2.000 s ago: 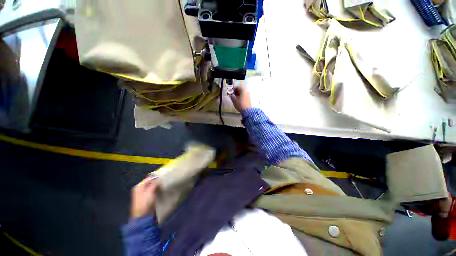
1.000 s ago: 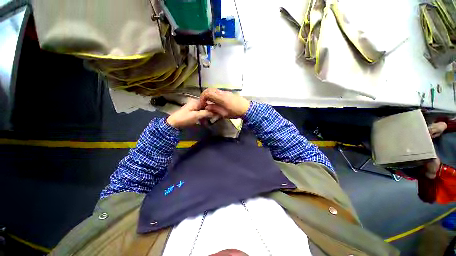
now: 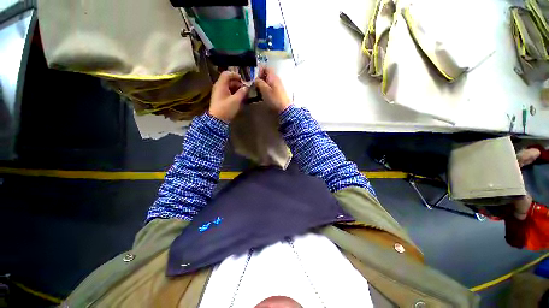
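A beige bag body hangs over the table's front edge, below the fastener press with its green panel and black head. My left hand grips the bag's upper edge on the left, just under the press head. My right hand grips the same edge on the right. Both hands' fingertips are close together at the press. A small dark piece shows between the hands; I cannot tell what it is. Any small fastener is hidden.
A stack of bags with yellow edges stands left of the press. Loose bags lie on the white table at right. More folded bags lie at far right. A person in orange sleeves holds another bag.
My hands came together on the bag in front of the table, then moved up with its edge to the press. The bag now hangs below them.
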